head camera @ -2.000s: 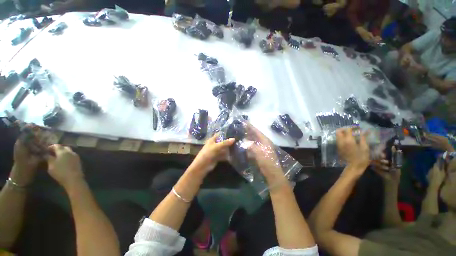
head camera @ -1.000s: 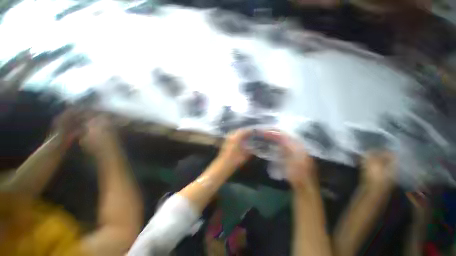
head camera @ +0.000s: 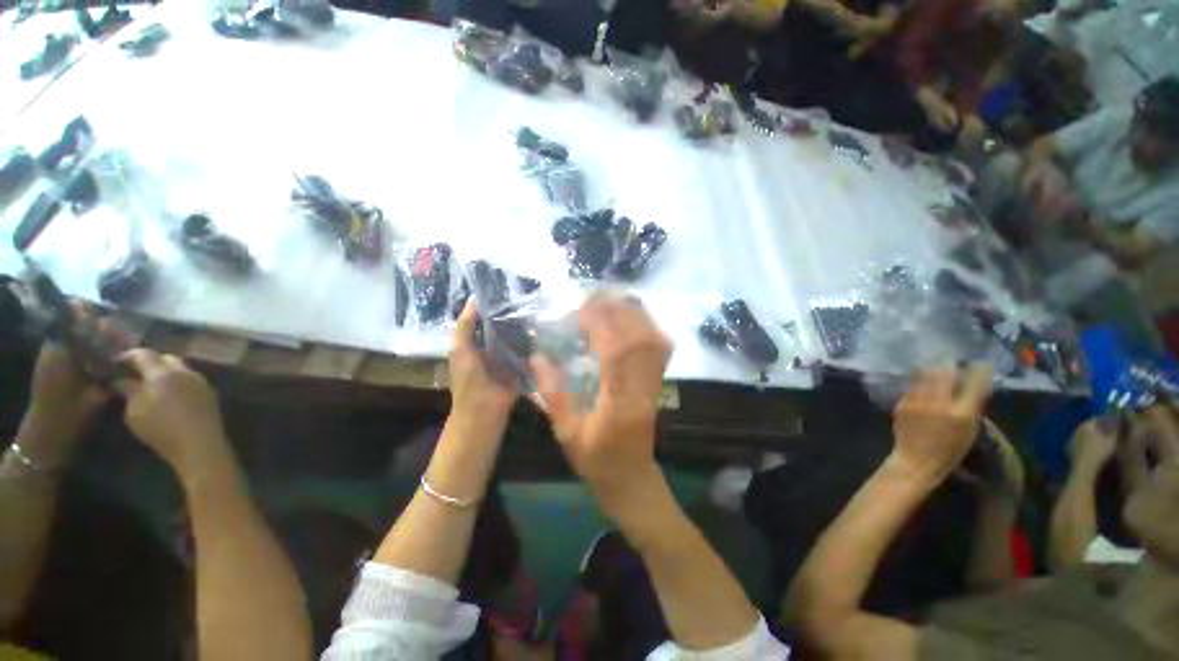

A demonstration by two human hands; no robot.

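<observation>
My left hand (head camera: 478, 375) holds a clear plastic bag with black parts (head camera: 502, 316) at the table's near edge. My right hand (head camera: 618, 394) is just right of it, slightly blurred, with whitish film of the bag between thumb and fingers. The exact fingertip grip is blurred. A cluster of black parts (head camera: 605, 243) lies on the sheeting beyond my hands. A bag with dark contents and a red patch (head camera: 424, 282) lies to the left of the held bag.
White sheeting (head camera: 388, 123) covers the long table, with a rough wooden edge (head camera: 310, 362). More black parts (head camera: 740, 332) lie to the right. A neighbour's hands (head camera: 166, 400) work at left; another's hand (head camera: 941, 420) holds clear film at right. A blue bag (head camera: 1122, 375) is at far right.
The head view swung and blurred, then came back. My hands have moved left. The bag's loose end no longer hangs over my right wrist; its film is now between my hands.
</observation>
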